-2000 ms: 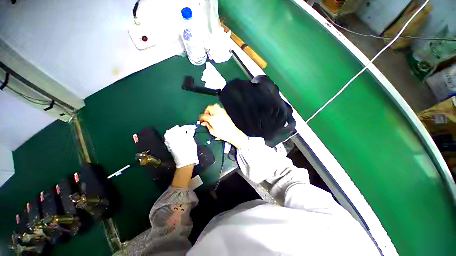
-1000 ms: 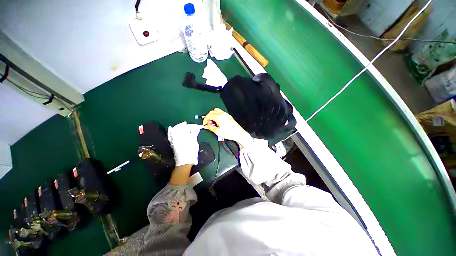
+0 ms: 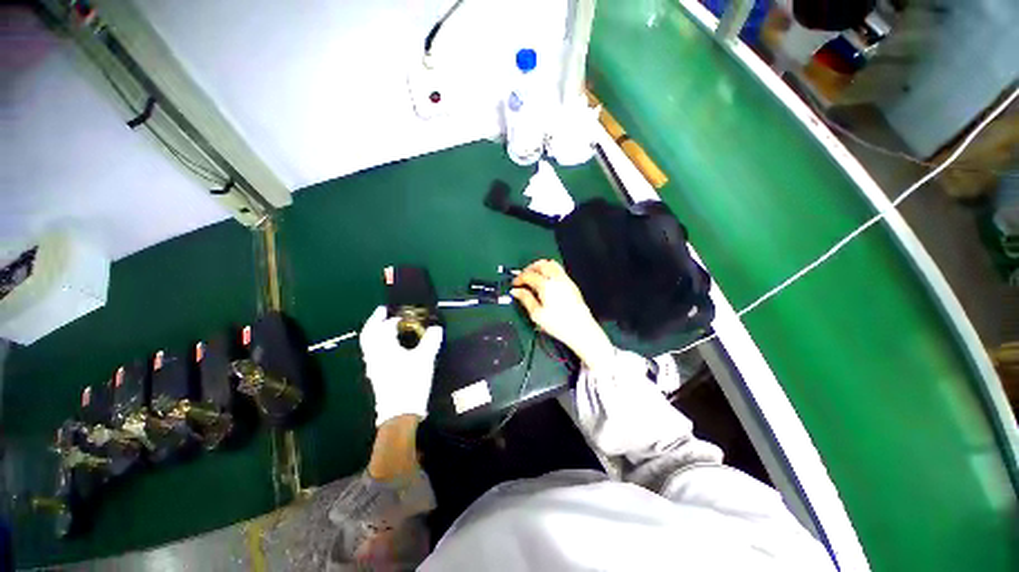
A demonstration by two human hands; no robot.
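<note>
My left hand (image 3: 400, 369), in a white glove, grips the lower end of a black smart lock (image 3: 410, 288) around its gold hardware. The lock lies on the green mat and has a red-white sticker on top. My right hand (image 3: 555, 310), bare, has its fingertips on the mat beside small black and white pieces (image 3: 488, 289); whether it pinches one cannot be told. A thin black plate (image 3: 481, 353) lies between my hands. A white label (image 3: 472, 397) lies near the bench edge, with a dark wire (image 3: 530, 369) beside it.
Several black locks with gold parts (image 3: 267, 363) stand in a row at the left. A white strip (image 3: 333, 341) lies between them and my left hand. A black cloth bag (image 3: 632, 268), tissue (image 3: 549, 191) and bottle (image 3: 524, 112) are at right. The green conveyor (image 3: 805, 268) curves beyond.
The view has shifted, so the bench appears further right and lower. My left hand has moved from beside the black plate onto the lock's gold end. Small pieces now show beside my right fingertips.
</note>
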